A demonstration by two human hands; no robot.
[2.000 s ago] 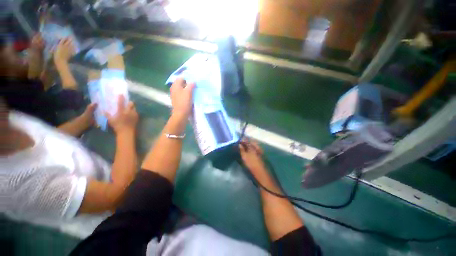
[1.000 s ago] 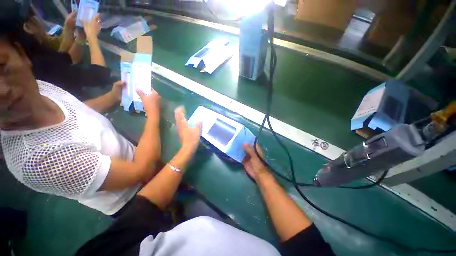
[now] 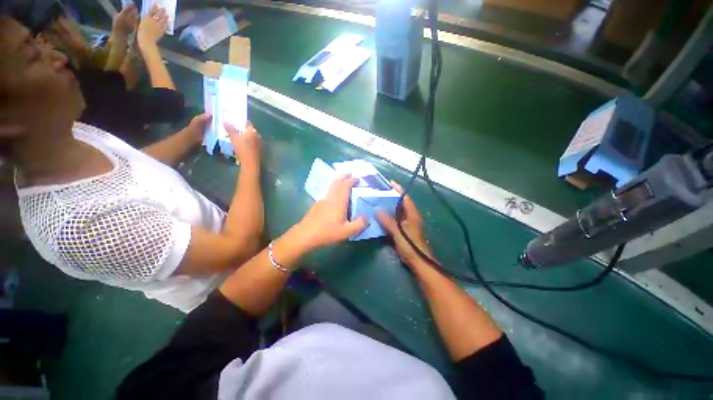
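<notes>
A light blue and white product box (image 3: 374, 205) is held between my two bare hands over the green bench top (image 3: 344, 273). One blue end faces me, and a pale blue flap (image 3: 320, 179) stands out at its far left. A dark picture shows on its upper face. My left hand (image 3: 332, 212), with a bracelet at the wrist, grips the box's left side. My right hand (image 3: 408, 228) holds its right side, with fingers on the near end. Part of the box is hidden by my hands.
A grey screwdriver-like tool (image 3: 586, 223) hangs at right; a black cord (image 3: 469, 234) loops beside my right hand. Beyond the pale rail (image 3: 485, 194), the conveyor belt (image 3: 492, 125) bears an upright box (image 3: 397, 55), a flattened carton (image 3: 336, 62) and another box (image 3: 610, 141). A person (image 3: 117, 203) sits at left.
The box has turned so that one end faces me, and a flap now stands out. My left hand has moved right and closed onto the box. The worker at left has turned their head.
</notes>
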